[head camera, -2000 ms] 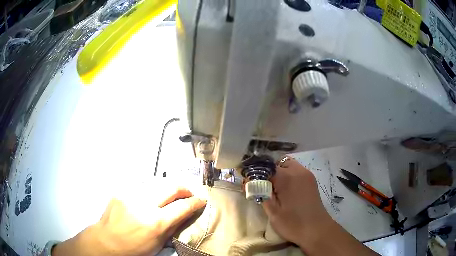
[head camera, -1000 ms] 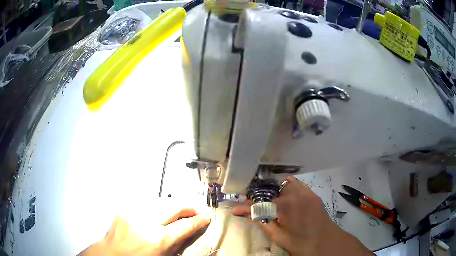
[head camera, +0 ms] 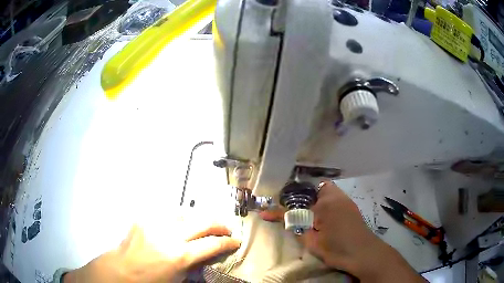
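Beige cloth (head camera: 271, 249) lies under the presser foot (head camera: 242, 205), with a darker ribbed band at its lower left edge. My left hand (head camera: 166, 254) lies flat on the bed, its fingertips on the cloth's left edge just below the foot. My right hand (head camera: 342, 232) is on the cloth's right side, with a finger reaching close to the right of the foot. The lower tension knob (head camera: 299, 220) hides part of the right fingers. The strong light washes out the left hand's outline.
The white machine head (head camera: 276, 83) stands over the work, with an upper tension knob (head camera: 359, 106). A long yellow lamp-like piece (head camera: 149, 50) is left of it. Orange-handled snips (head camera: 414, 222) lie right of my right hand. A cream control panel (head camera: 489, 38) is at the upper right.
The view has shifted, so the machine sits slightly further right. Since the oldest frame, a right fingertip has come into view beside the foot. Both hands remain at the cloth.
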